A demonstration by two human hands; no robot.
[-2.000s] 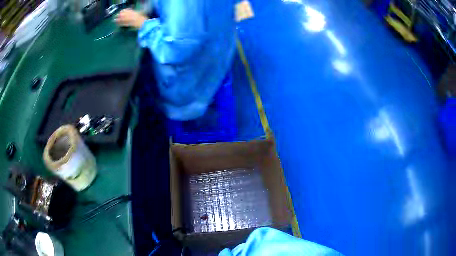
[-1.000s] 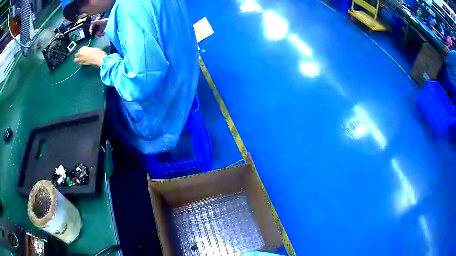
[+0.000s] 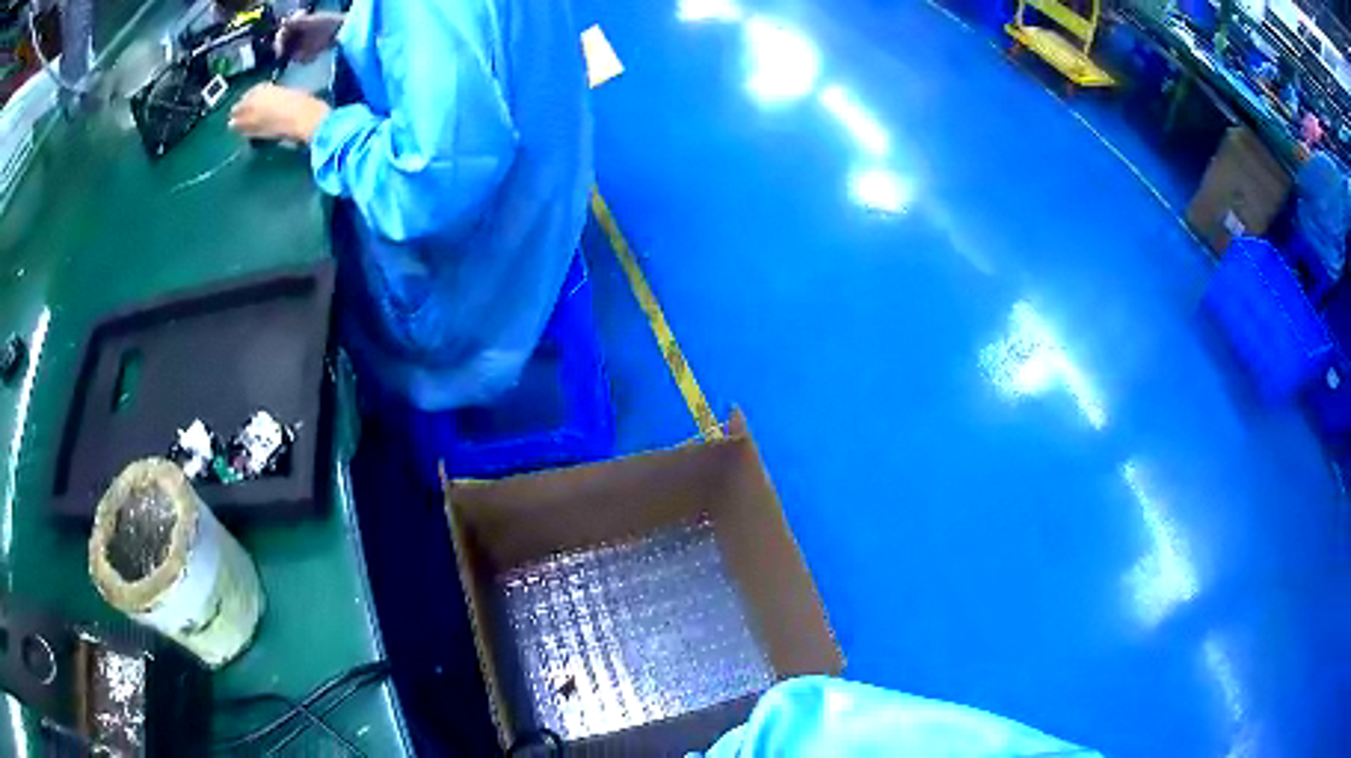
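Note:
Neither of my hands is in the picture. A light blue sleeve [image 3: 889, 723] shows at the bottom edge, its hand out of view. An open cardboard box [image 3: 778, 555] stands on the floor in front of me, with shiny clear plastic sheets [image 3: 637, 622] inside. To its left, on the green bench [image 3: 304, 592], lies a black foam tray [image 3: 208, 348] holding small white, black and green parts [image 3: 259, 444]. A beige and white tape roll or tub [image 3: 185, 570] stands by the tray's near edge.
A person in a light blue smock [image 3: 445, 193] works at the bench beyond, by a black fan [image 3: 175, 104]. A blue crate [image 3: 571, 385] is beside them. A soldering stand [image 3: 111, 689] and black cords are lower left. A yellow cart [image 3: 1059, 45] and blue bins [image 3: 1267, 319] are far right.
The view has shifted since the earlier frames. Compared with one second ago, the box and tray sit higher in the picture and more of the blue sleeve shows at the bottom.

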